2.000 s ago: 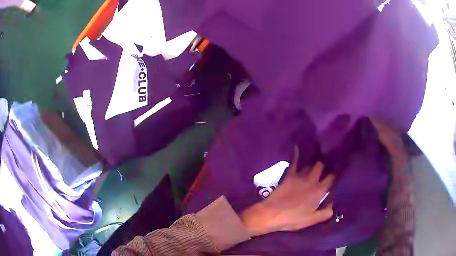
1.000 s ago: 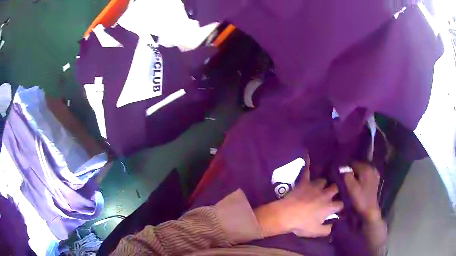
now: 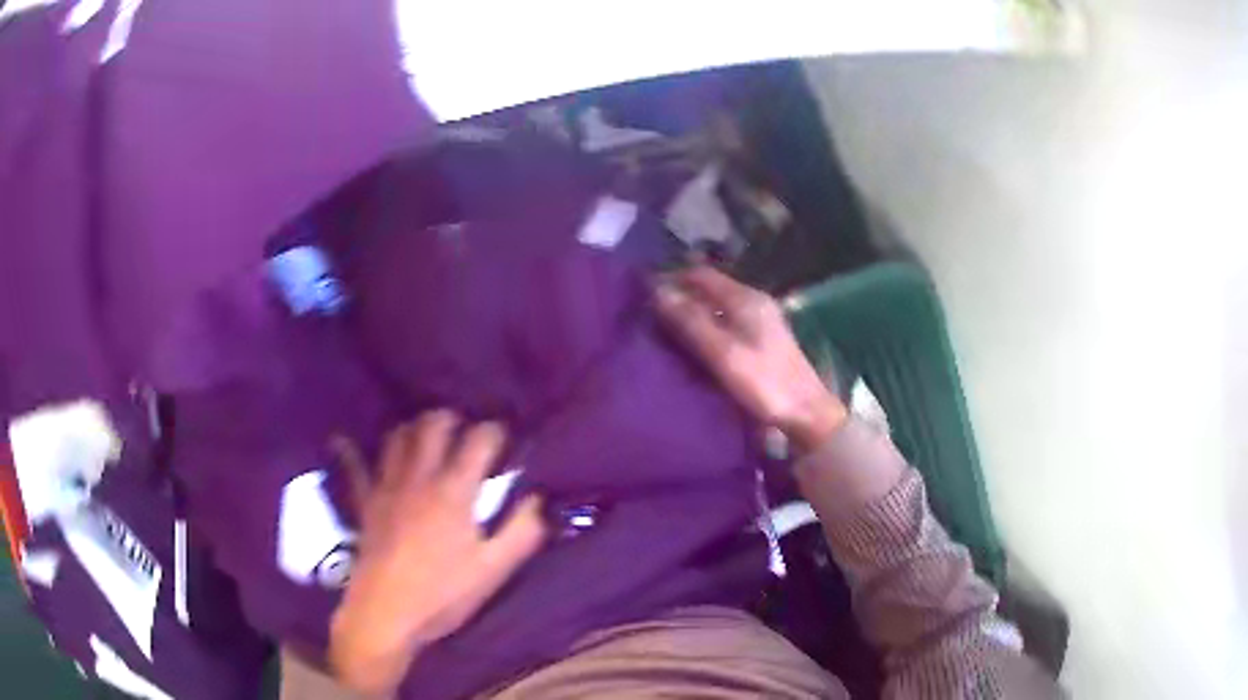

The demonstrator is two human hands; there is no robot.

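Purple cloth (image 3: 616,445) lies across my lap, with a white patch (image 3: 312,527) that has a dark round mark beside my left hand. My left hand (image 3: 438,547) rests on this cloth with its fingers spread; a white bit shows at its fingers. My right hand (image 3: 746,349) is blurred at the cloth's right edge, fingers extended and close together; whether it pinches the cloth cannot be told. A small white piece (image 3: 608,222) lies beyond my right fingertips.
A green slotted basket (image 3: 910,397) stands right of my right forearm, beside a pale wall. Dark cloth and scraps (image 3: 705,205) lie beyond my hand. A white surface (image 3: 616,48) is at the top. The printed panel (image 3: 130,568) lies at lower left.
The view has swung right, bringing in the green basket and more of the wall. My right hand has moved away from my left, out to the cloth's right edge. My left hand stays beside the patch.
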